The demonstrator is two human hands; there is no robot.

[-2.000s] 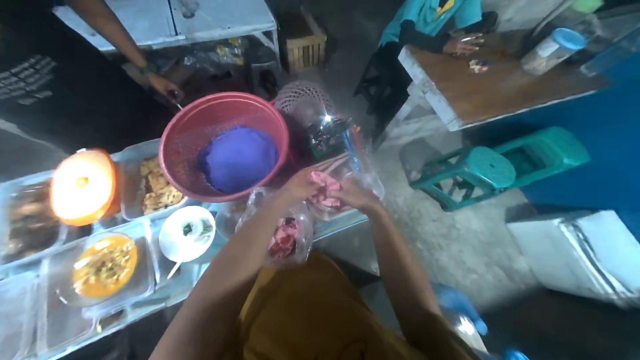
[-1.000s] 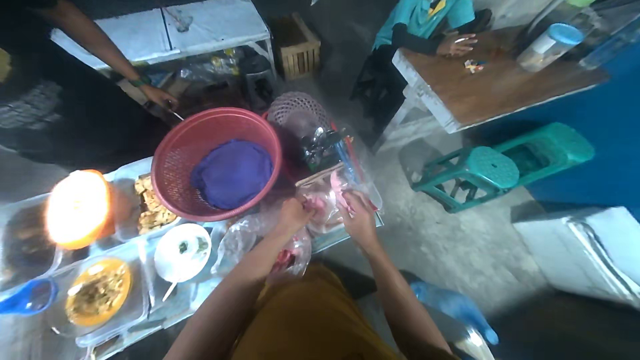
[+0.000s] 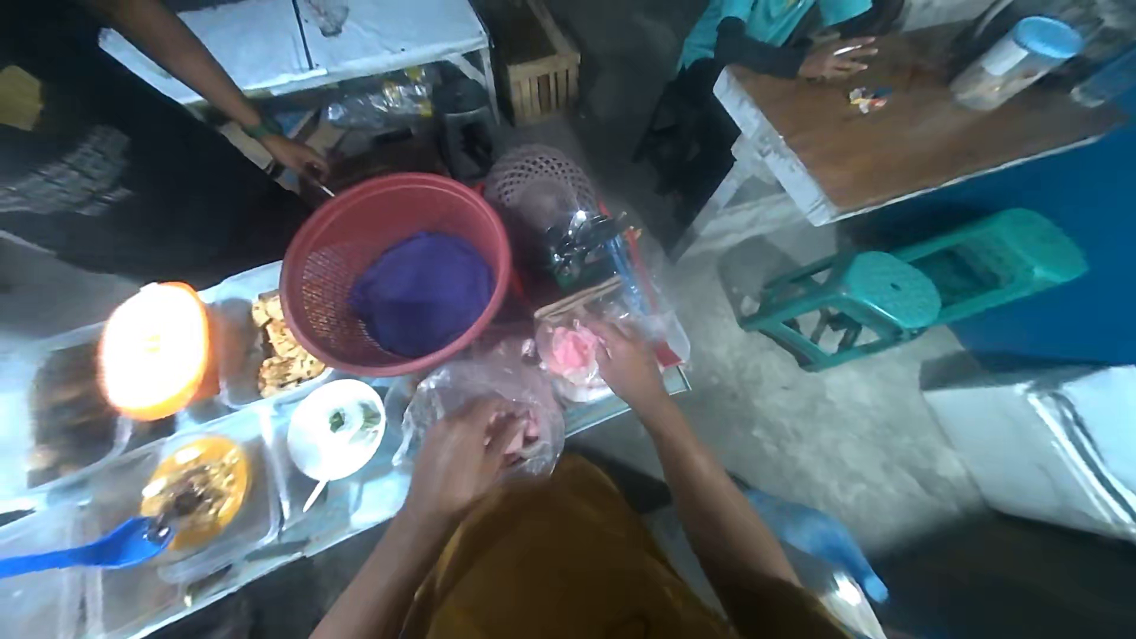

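Note:
My left hand [image 3: 466, 453] reaches into a clear plastic bag [image 3: 475, 382] that holds pink pieces; its fingertips are at those pieces, and whether they grip one is hidden. To the right, my right hand [image 3: 626, 359] has its fingers on a pink item [image 3: 572, 351], perhaps plastic or rubber bands, lying in or on clear plastic. Just beyond my hands stands a red plastic basket [image 3: 302, 266] with a purple cloth [image 3: 426, 293] inside.
At left are a white bowl [image 3: 336, 429], fried food [image 3: 284, 351], an orange lidded container [image 3: 158, 351] and a blue ladle [image 3: 115, 543]. A co-worker's hand [image 3: 297, 155] is behind the basket. Green plastic stools [image 3: 887, 288] and a wooden table [image 3: 923, 133], with another person's hand [image 3: 839, 58], stand right.
My hands, close together at the pink item before, are now apart; the left has moved left into the bag. The blue ladle now reaches over the orange food dish.

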